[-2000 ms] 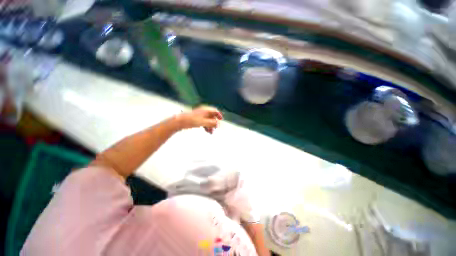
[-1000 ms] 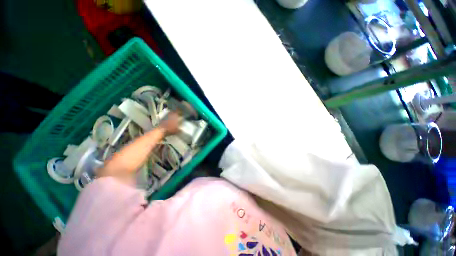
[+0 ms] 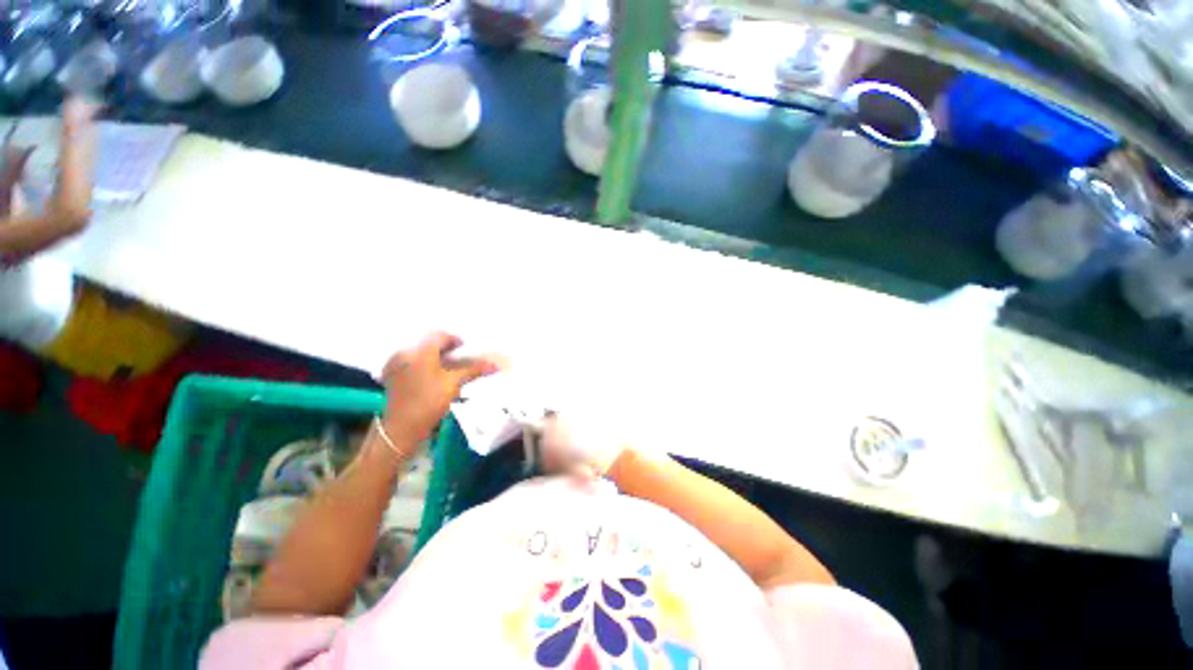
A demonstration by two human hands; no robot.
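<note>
My left hand (image 3: pixel 425 386), with a thin band at the wrist, grips a small white part (image 3: pixel 487 416) at the bench's front edge, just before my chest. My right hand (image 3: pixel 573 448) is blurred at the part's right side; its fingers and what they hold cannot be made out. Jumbled white ring-and-handle parts (image 3: pixel 399 524) lie in the green crate (image 3: pixel 281 393) at lower left, partly hidden by my left forearm. A small round part (image 3: pixel 879 449) lies on the bench to the right.
The long white bench (image 3: pixel 550 282) runs across, with narrow white pieces (image 3: pixel 1027 439) at its right. Behind it, clear jug bodies (image 3: pixel 837 170) stand on the dark green belt (image 3: pixel 707 170). A green post (image 3: pixel 632 111) rises there. Another person's arm (image 3: pixel 59 196) shows at far left.
My left hand has come out of the crate to the bench's front edge with a white part. My right hand now shows beside it. The view has turned back towards the belt.
</note>
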